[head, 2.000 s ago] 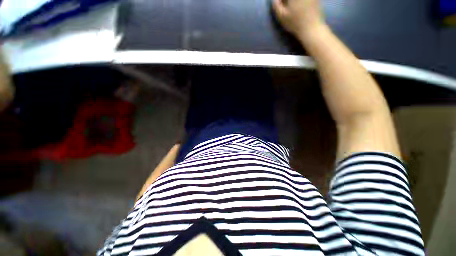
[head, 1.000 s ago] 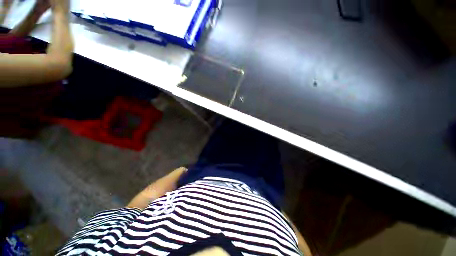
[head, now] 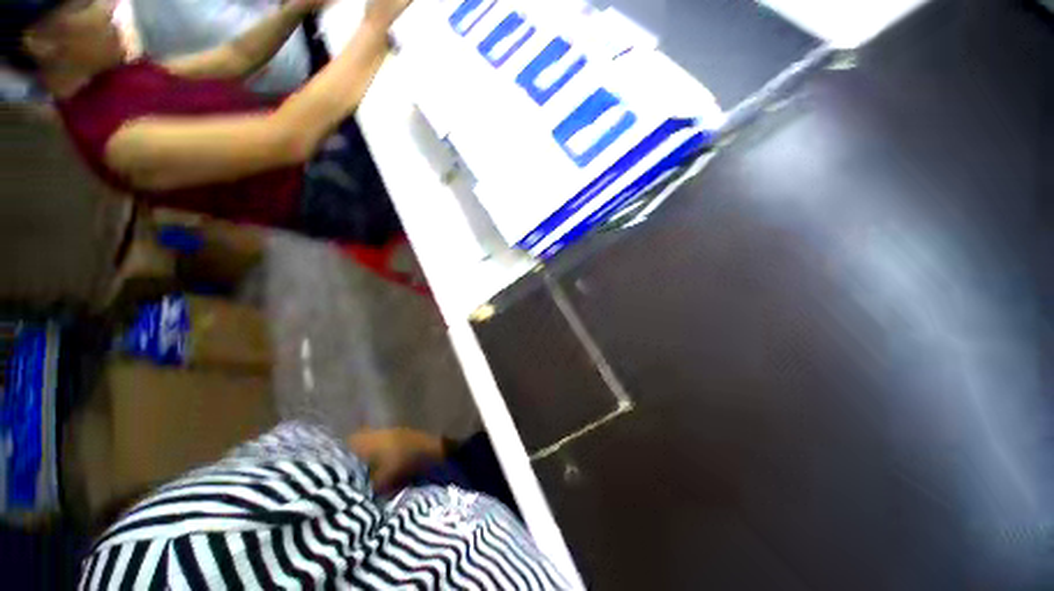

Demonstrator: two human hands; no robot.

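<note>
A stack of white sheets or flat retail boxes with blue panels (head: 543,116) and blue edges lies on the white-covered part of the long table (head: 786,381). A bare patch of my left arm (head: 399,453) shows beside the striped shirt. It is blurred, and I cannot make out my left hand or its fingers. My right hand is out of the picture.
A seated person in a dark red top (head: 208,127) has both arms at the table's white edge. Brown cartons (head: 179,404) with blue printed or wrapped things stand on the floor at left. Part of a red stool (head: 393,263) shows under that person. Tape-like lines (head: 589,341) mark the black top.
The view has swung left, bringing the seated person and the stack further in. My right hand, on the black top two seconds ago, has gone from view.
</note>
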